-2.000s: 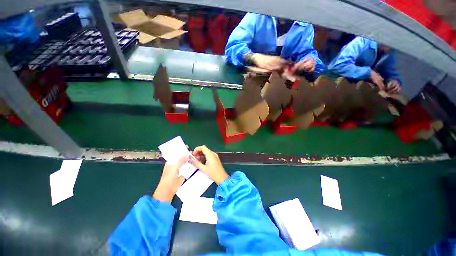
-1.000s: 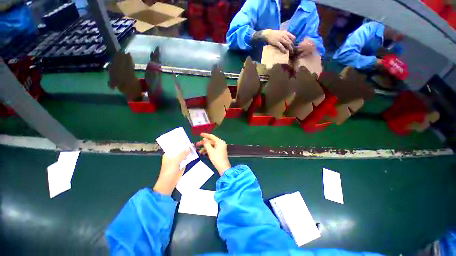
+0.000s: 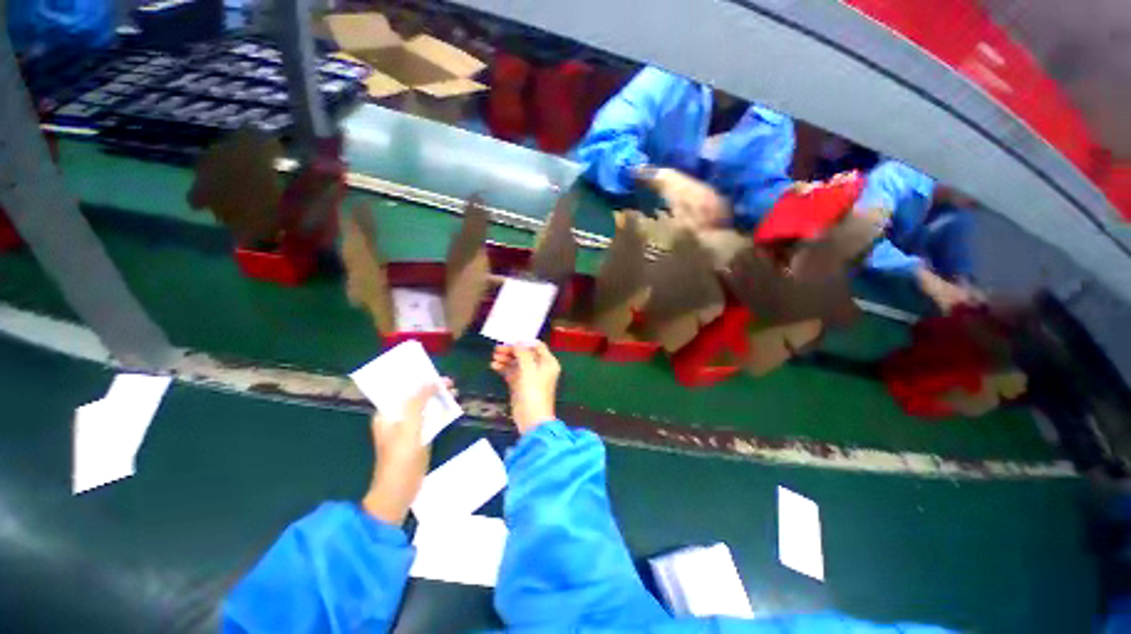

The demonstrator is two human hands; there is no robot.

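My left hand (image 3: 402,452) holds a small fan of white leaflets (image 3: 399,382) above the metal edge rail. My right hand (image 3: 531,378) pinches one white leaflet (image 3: 518,310) by its lower edge, held up in front of the red cartons. An open red carton (image 3: 417,315) stands on the green conveyor just beyond my hands, with brown flaps upright and a whitish piece inside. White leaflets (image 3: 459,547) lie on the green table between my forearms. A stack of leaflets (image 3: 705,582) lies right of my right sleeve, partly cut off by the bottom edge.
More open red cartons (image 3: 713,344) stand in a row to the right, another (image 3: 275,263) to the left. Loose leaflets lie at far left (image 3: 114,431) and right (image 3: 800,533). Workers in blue sit opposite, one near a red box. A grey post (image 3: 75,211) slants at left; dark trays lie behind.
The cartons have shifted left along the conveyor. My right hand now holds a single leaflet up, apart from the fan in my left hand. The view has tilted.
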